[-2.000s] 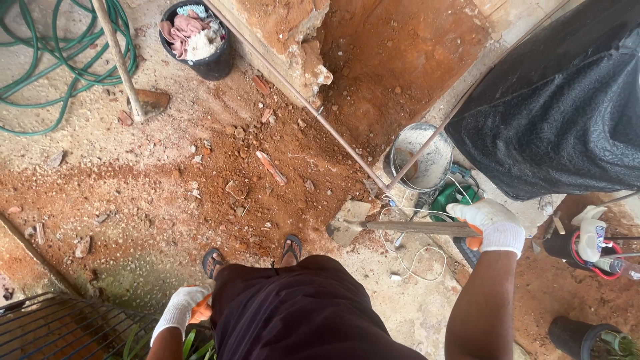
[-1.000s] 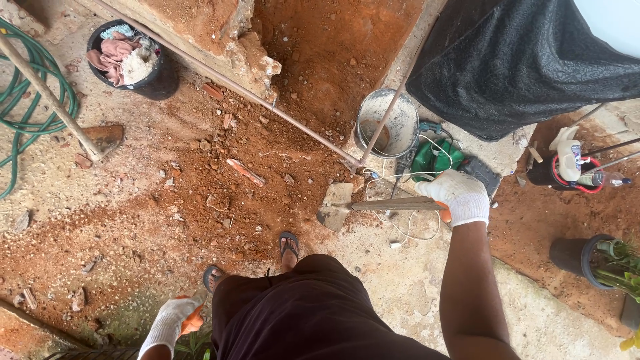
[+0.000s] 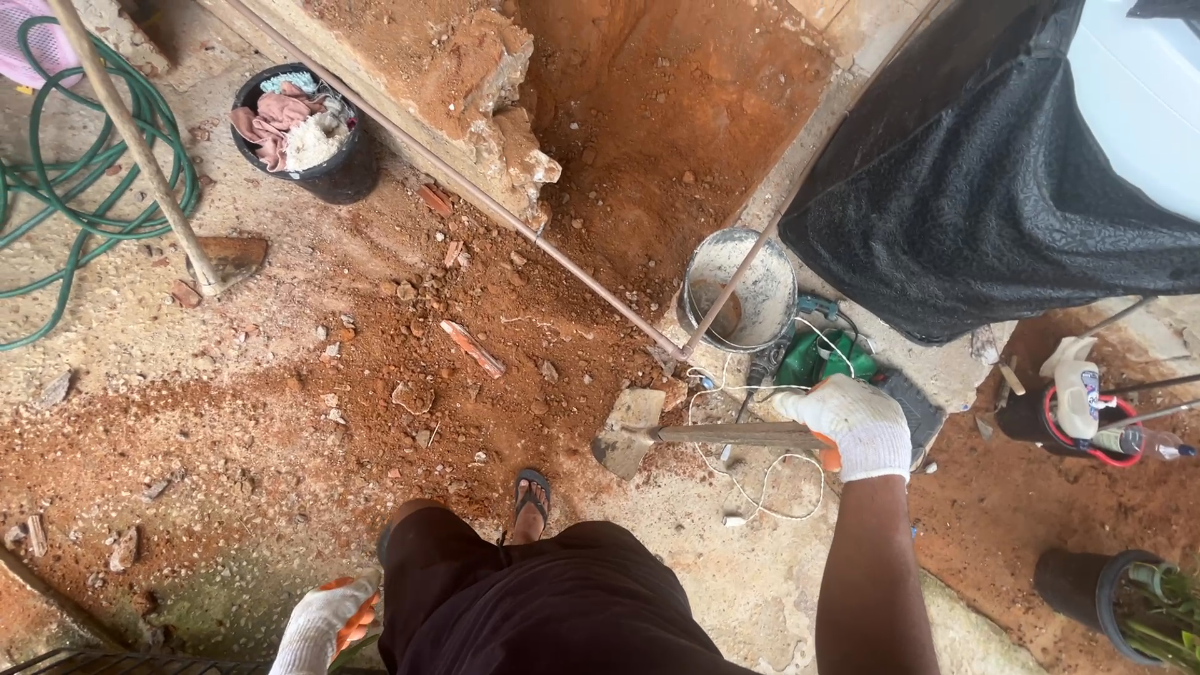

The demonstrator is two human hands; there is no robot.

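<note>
My right hand [image 3: 858, 427], in a white glove with orange palm, is closed on the wooden handle of a shovel [image 3: 630, 433], whose dirt-stained metal blade rests at the edge of the loose red soil. My left hand [image 3: 333, 614], gloved alike, hangs at the lower left beside my leg; its fingers are curled and partly hidden, and I see no object in it. Beyond the shovel stands a mortar-stained bucket [image 3: 769, 291]. Between bucket and right hand lie a green power tool [image 3: 806, 361] and a white cord [image 3: 764, 502] on the concrete.
A thin pipe [image 3: 600, 291] crosses above the rubble and bends near the bucket. Left are a black bucket of rags [image 3: 342, 173], a long-handled hoe [image 3: 150, 159] and a green hose [image 3: 61, 300]. Black sheeting [image 3: 947, 206] hangs at right, near a potted plant [image 3: 1078, 591].
My feet have shifted: both sandals showed side by side before, and now one leg is bent forward over its foot. The shovel stays in my right hand, its blade in about the same place.
</note>
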